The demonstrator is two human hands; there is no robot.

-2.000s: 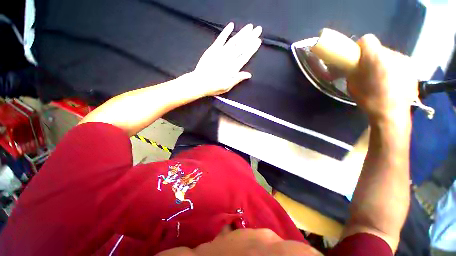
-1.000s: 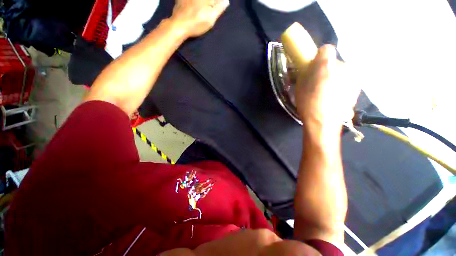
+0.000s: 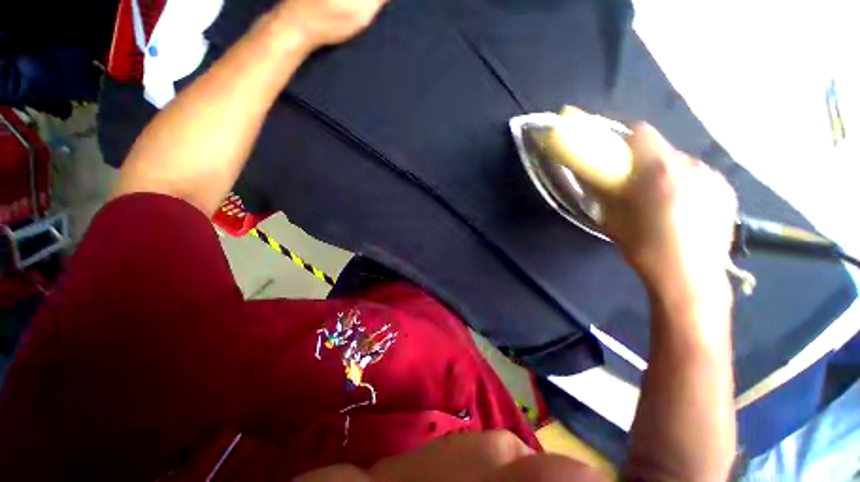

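Note:
A dark garment body (image 3: pixel 405 122) lies over the pressing table, with long seams running across it. My right hand (image 3: pixel 665 193) grips the pale handle of the steam iron (image 3: pixel 566 174). The iron's pointed metal soleplate rests on the cloth, tip towards the upper left, by a seam. A narrow white strip (image 3: pixel 618 348) shows at the garment's near edge. My left hand (image 3: pixel 335 17) is at the top edge of the picture, at the garment's upper left part; its fingers are cut off, so its hold cannot be told.
The white table (image 3: pixel 745 71) shows at the upper right and as a strip at the near edge. A black cord (image 3: pixel 787 237) runs off right from the iron. Red crates (image 3: pixel 24 174) stand at the left. Black-and-yellow tape (image 3: pixel 290 254) marks the floor.
The garment has been shifted and spread differently since the first frame, its seams now running diagonally. Since the second, the iron has moved right and down, and my left hand slightly left.

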